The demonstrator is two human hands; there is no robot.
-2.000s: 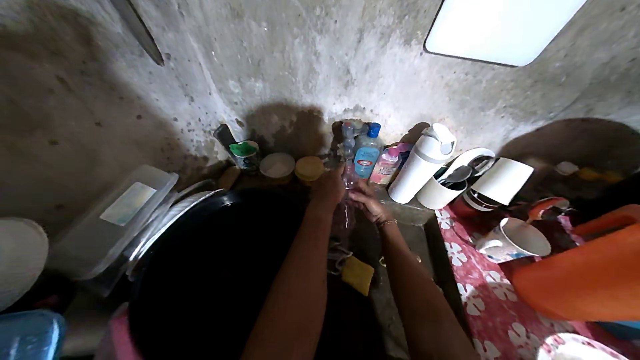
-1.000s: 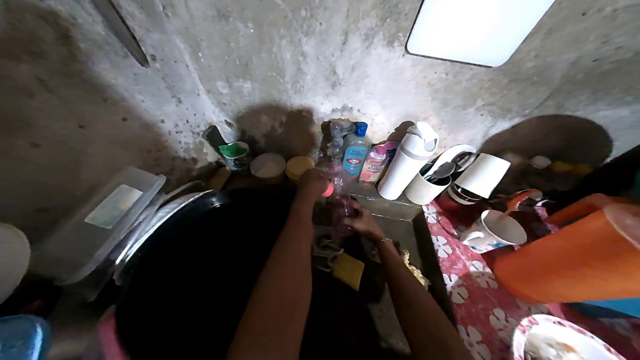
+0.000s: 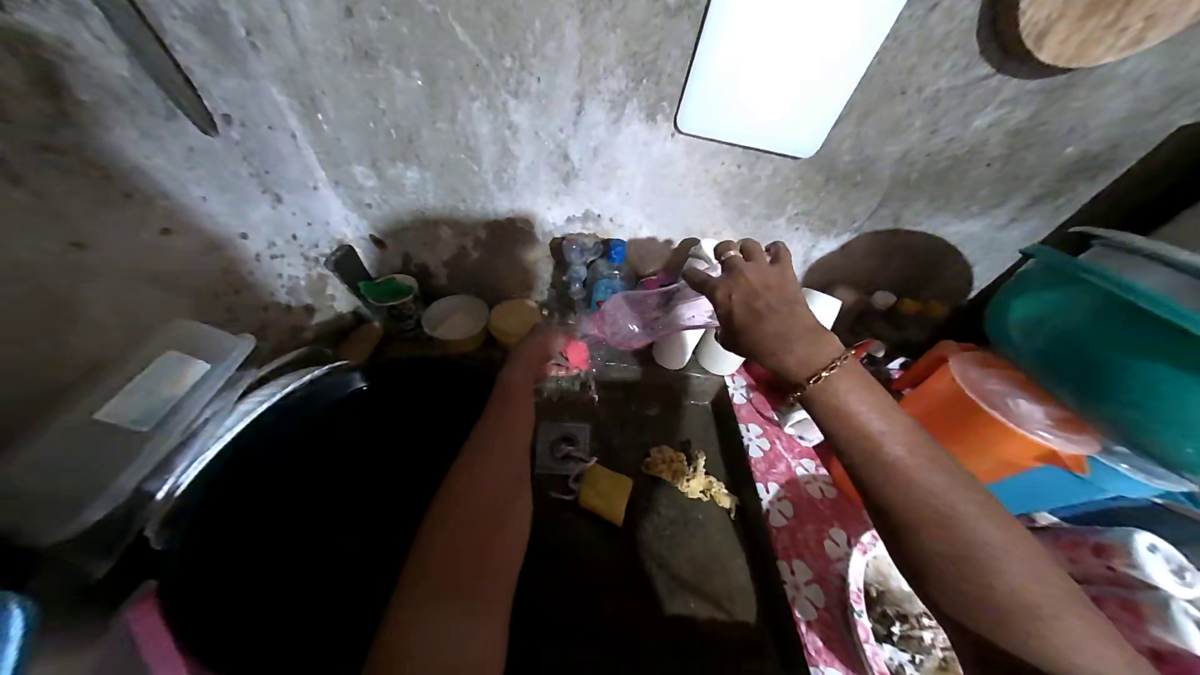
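Note:
My right hand [image 3: 755, 305], raised, grips one end of a pinkish clear plastic bottle [image 3: 647, 314], which lies tilted nearly sideways. My left hand [image 3: 539, 352] is blurred at the bottle's other end, with a pink-red thing [image 3: 570, 358] at its fingers; what that is cannot be told. Drops of water fall below it. Under the hands is a dark wet sink basin, where a yellow sponge [image 3: 605, 493] lies beside the drain [image 3: 563, 448]. To its right is a crumpled yellowish mesh scrubber [image 3: 692, 476].
A large black tub [image 3: 309, 525] fills the left. Along the wall stand a blue-capped bottle [image 3: 609, 272], two round containers [image 3: 456, 319] and white cups [image 3: 677, 348]. At right are a floral tablecloth [image 3: 774, 497], an orange pitcher [image 3: 975, 422], a green basin [image 3: 1097, 347] and a plate of scraps [image 3: 867, 600].
My right hand has moved up and right with the bottle, which was upright between both hands and is now tilted sideways. The view has shifted right.

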